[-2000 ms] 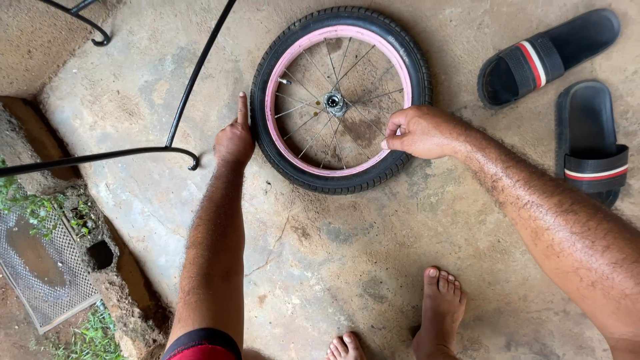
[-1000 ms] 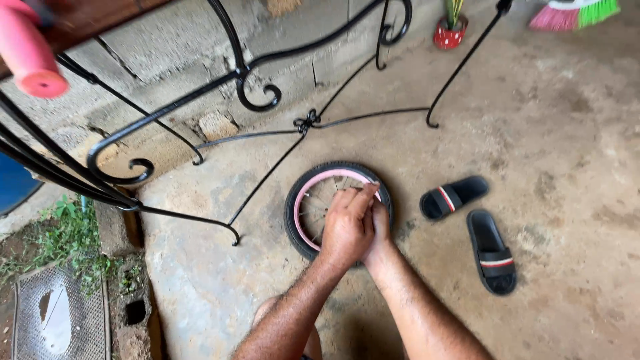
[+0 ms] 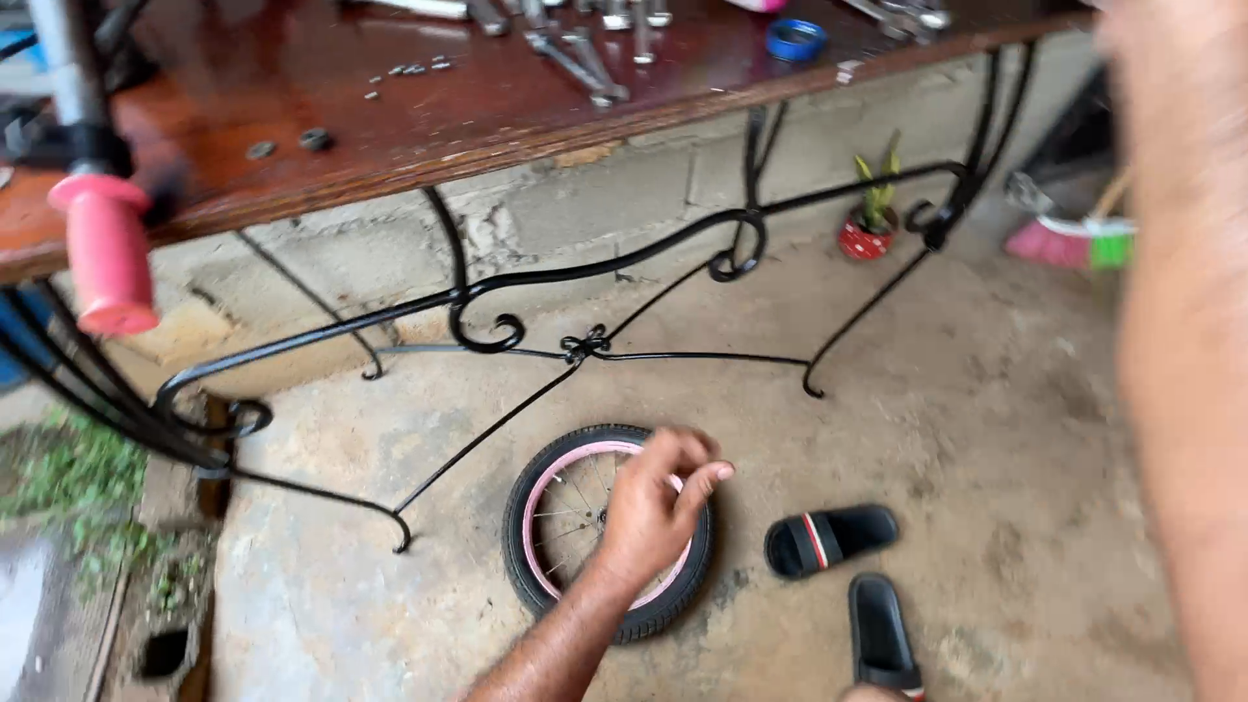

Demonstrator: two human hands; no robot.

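Note:
My left hand (image 3: 668,497) is over the wheel, its fingers curled and the thumb apart; whether it holds something small cannot be told. Beneath it, a small bicycle wheel (image 3: 546,453) with a pink rim and black tire lies flat on the concrete floor. My right forearm (image 3: 1185,322) rises, blurred, along the right edge, and its hand is mostly cut off at the top right corner. Several wrenches (image 3: 575,68) lie on the wooden tabletop, with small nuts (image 3: 314,139) to their left and a blue ring-shaped item (image 3: 796,39) to their right.
The wooden table (image 3: 390,185) stands on a black scrolled metal frame (image 3: 624,261). A pink handlebar grip (image 3: 109,253) juts over its left edge. Black slide sandals (image 3: 831,541) lie right of the wheel. A red plant pot (image 3: 866,234) and a pink-and-green broom (image 3: 1068,242) are farther back.
The view has tilted up to the table. My hands, together over the wheel one second ago, are now apart; the right arm has risen at the right edge.

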